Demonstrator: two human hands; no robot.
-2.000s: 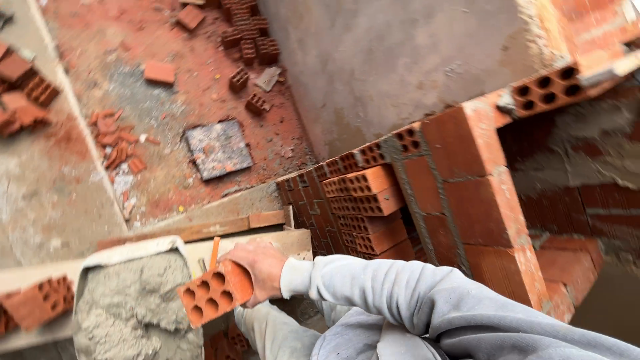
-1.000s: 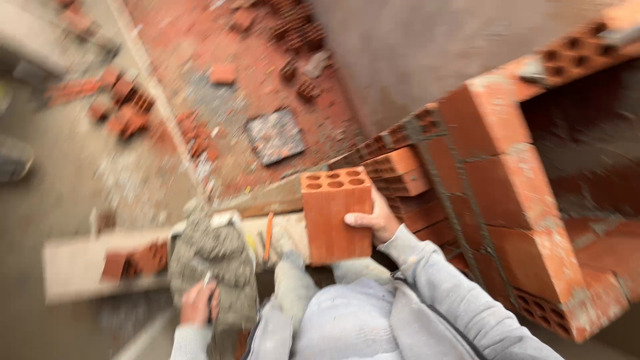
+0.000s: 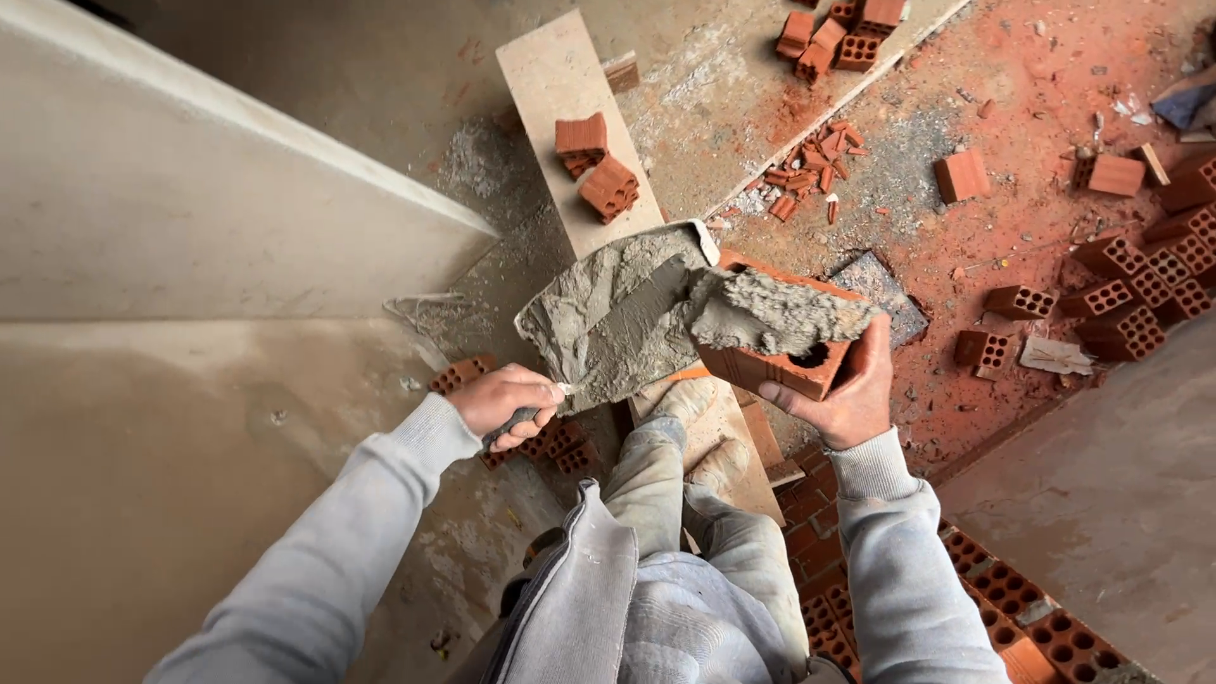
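Note:
My left hand (image 3: 508, 407) is closed on the dark handle of a trowel (image 3: 608, 328), whose blade is coated in mortar and reaches over the mortar tub (image 3: 705, 242). Grey mortar (image 3: 570, 304) fills the tub. On the right, my right hand (image 3: 850, 394) grips the end of a hollow clay brick (image 3: 769, 370), its thumb on the near side. A thick, rough layer of mortar (image 3: 788, 309) covers most of the brick's holed face, and one hole shows. The trowel's tip meets the mortar at the brick's left end.
My feet stand on a plank (image 3: 731, 427); two brick pieces (image 3: 608, 185) lie on its far part. Broken brick (image 3: 812, 171) and several hollow bricks (image 3: 1121, 318) litter the floor. A brick wall (image 3: 1026, 594) rises at lower right, a plastered wall (image 3: 190, 190) at left.
The brick's holed face, bare one second ago, now bears mortar. My left hand, over the mortar then too, now has the trowel at the brick. The view has turned strongly.

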